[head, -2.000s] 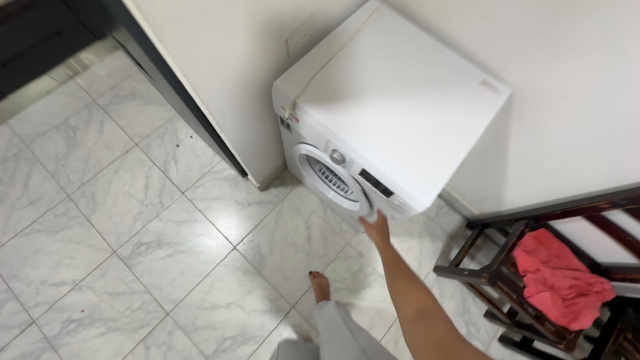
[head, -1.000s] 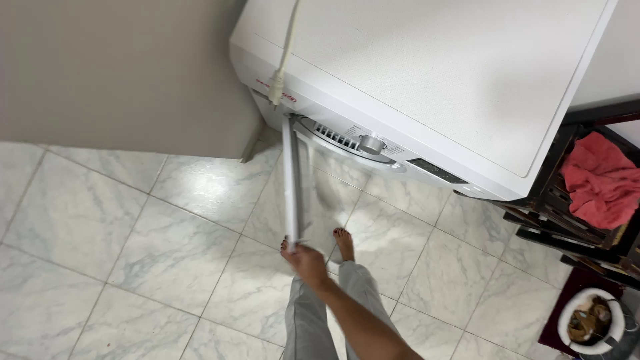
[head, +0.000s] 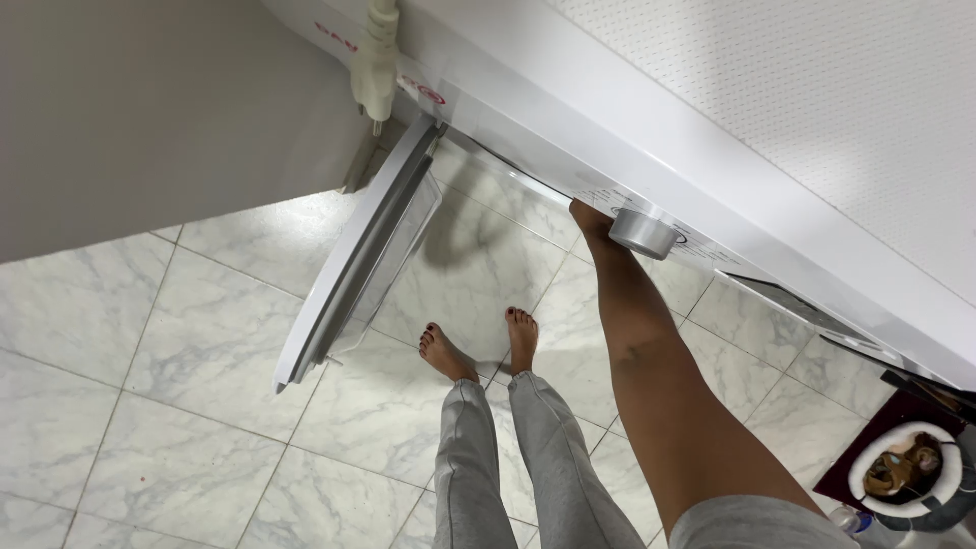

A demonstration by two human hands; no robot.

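Observation:
A white front-loading washing machine [head: 534, 99] fills the upper right, seen from above. Its round door [head: 358, 259] is swung out to the left. My right arm [head: 663, 358] reaches up beside the silver control knob [head: 644, 232] and goes in under the machine's front edge at the door opening; the hand itself is hidden there, so what it touches does not show. My left hand is out of the frame. A white power plug [head: 375, 76] on its cable hangs over the machine's front edge, near the door hinge.
A grey wall or panel [head: 152, 114] stands at the upper left, close to the door. My bare feet [head: 522, 335] are on the marble-look tile floor [head: 206, 335]. A round white-rimmed pet bed [head: 858, 465] with a brown animal or plush in it lies on a dark red mat at the lower right.
Two seconds ago the door was closed with my hand at its edge; one second ago my hand held it swung out. The hand has since left the door and gone in at the machine's front.

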